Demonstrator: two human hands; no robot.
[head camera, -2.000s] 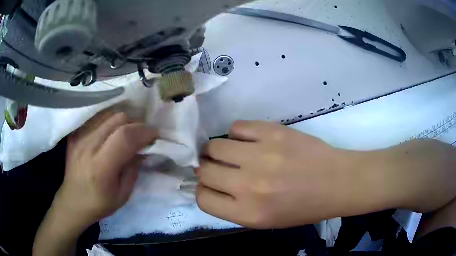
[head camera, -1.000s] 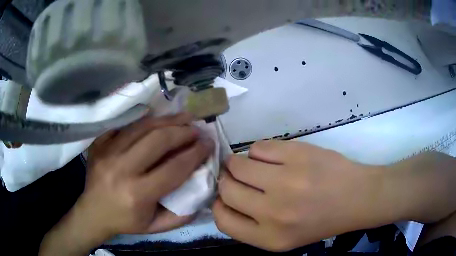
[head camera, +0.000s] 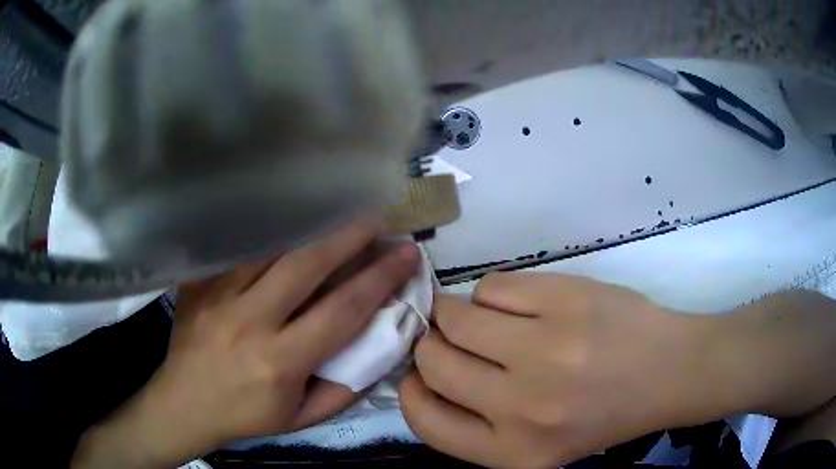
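Note:
The white fabric piece (head camera: 371, 348) is bunched between my two hands, in front of the tan block (head camera: 427, 203). My left hand (head camera: 266, 339) lies on it with the fingers pressed on the cloth near the block, partly behind the large ribbed knob. My right hand (head camera: 550, 357) holds the fabric's right edge with curled fingers; its fingertips are hidden. A small white fabric corner sticks out behind the block on the machine bed (head camera: 587, 201). The presser foot and needle are hidden.
The ribbed tension knob (head camera: 238, 119) blocks the upper left, blurred and close. The speckled machine head (head camera: 596, 27) crosses the top. Thread snips (head camera: 731, 110) lie on the bed at the upper right. A round metal cover (head camera: 460, 127) is set in the bed. White material (head camera: 733, 247) covers the table edge.
The view has moved closer to the head, so the knob looks much larger. My left hand has moved right onto the fabric beside my right hand, and the fabric is now more folded between them.

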